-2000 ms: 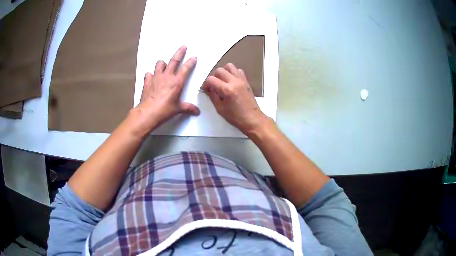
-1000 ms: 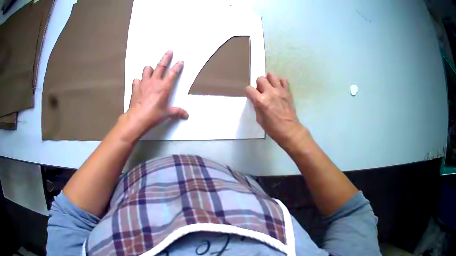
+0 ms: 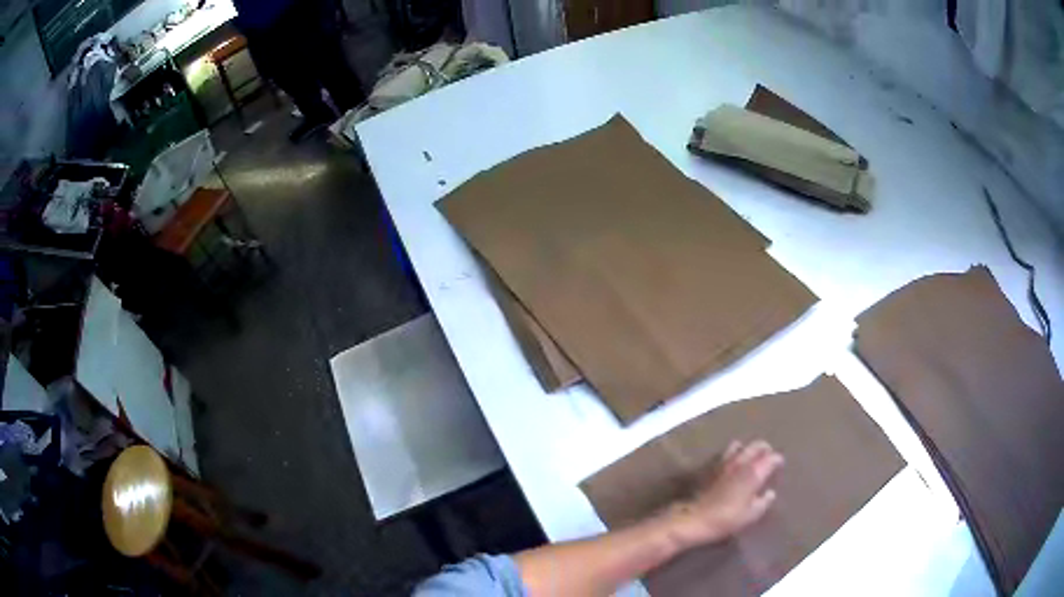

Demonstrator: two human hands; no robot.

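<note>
A brown cut fabric panel [image 3: 817, 449] lies flat on the white table in the lower part of the view, running out at the bottom edge. My left hand [image 3: 733, 492] reaches in from the bottom and rests on the middle of this panel, fingers slightly bent and a little apart, with nothing visible in it. The hand is somewhat blurred. A stack of brown panels [image 3: 624, 257] with offset layers lies beyond it. Another brown stack [image 3: 974, 373] lies at the right. My right hand is out of the picture. The white template is not in view.
A tan-grey roll [image 3: 782, 152] lies on the far part of the white table [image 3: 560, 88]. A dark cord [image 3: 1017, 257] lies by the wall. Left are a round stool [image 3: 137, 499], a wooden-seated chair, cloth heaps and a person's dark-clothed lower body.
The view has swung left to the stacks and the room. The template, chalk piece and my right hand have left the picture. My left hand is off the template and on brown cloth.
</note>
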